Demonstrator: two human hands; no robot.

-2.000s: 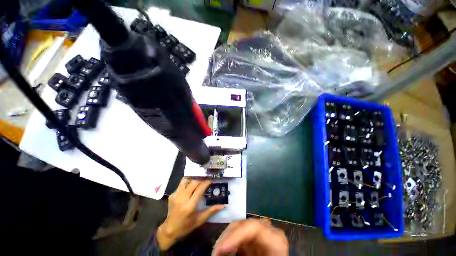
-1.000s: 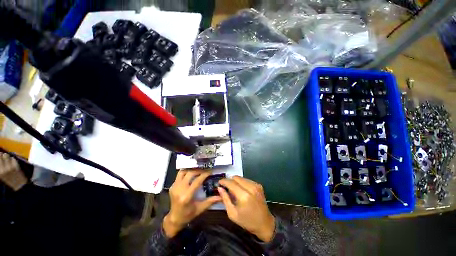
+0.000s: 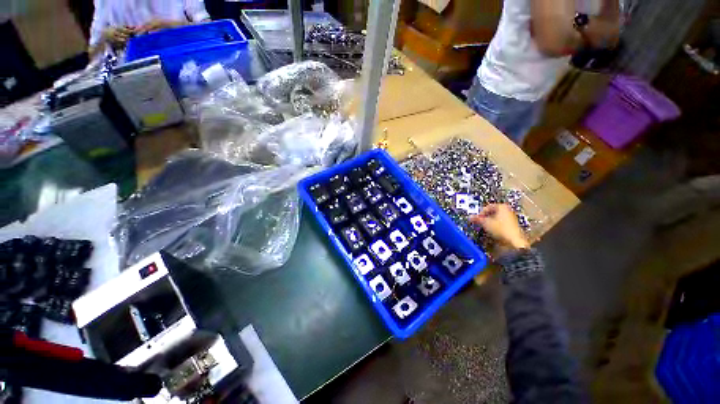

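My right hand reaches over the heap of small loose metal parts on the cardboard, right of the blue tray. Its fingertips are at a small silver-white plate; whether they grip it is too small to tell. The blue tray holds rows of black housings and silver-square modules. My left hand is out of the picture.
The white screw feeder and black-and-red screwdriver are at lower left, beside clustered black units. Crumpled clear bags lie behind. A grey post stands beyond the tray. Two people are at the back.
The view has swung right. My right hand has left the black unit at the feeder and reached to the metal parts heap. My left hand and that unit are out of view.
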